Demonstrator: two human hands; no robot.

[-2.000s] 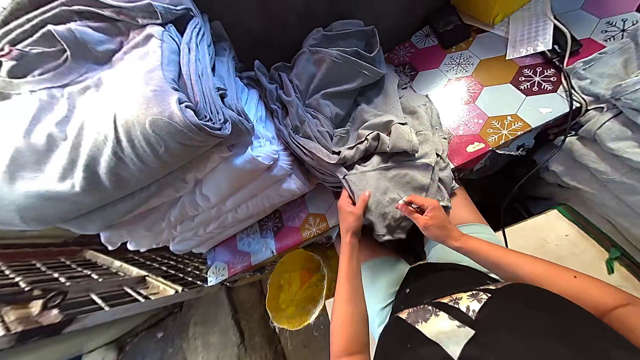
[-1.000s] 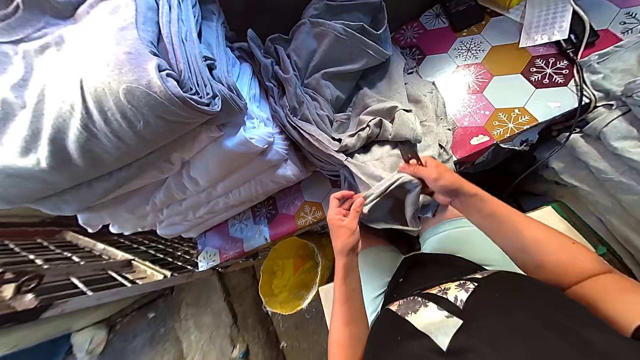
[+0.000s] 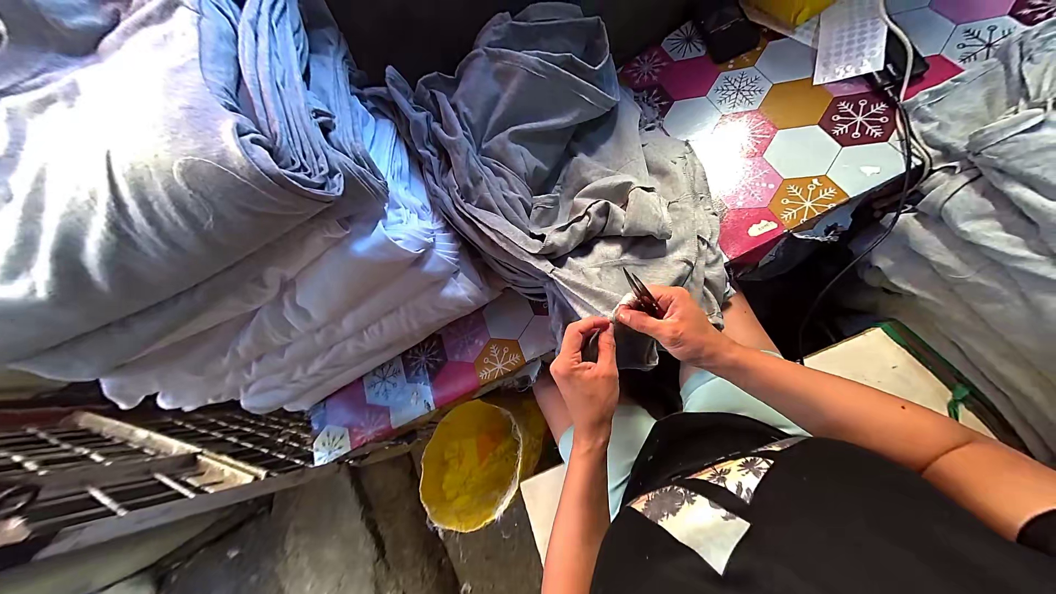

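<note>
Grey knit fabric lies crumpled over the table edge and down to my lap. My left hand pinches a bit of its edge between thumb and fingertips. Close beside it on the right, my right hand holds small dark thread snips, their points angled up and away over the cloth. Thumb and fingertips of that hand also meet at the fabric edge, where something small and whitish shows. Whether the blades are apart is hard to tell.
Tall stacks of folded pale fabric stand left, over a metal grille. A yellow container sits below the hexagon-patterned table cover. Dark cables run down its right side, near more grey fabric.
One second ago my hands held a folded strip of the edge stretched between them; now they are close together at it. The snips point up past my right fingers.
</note>
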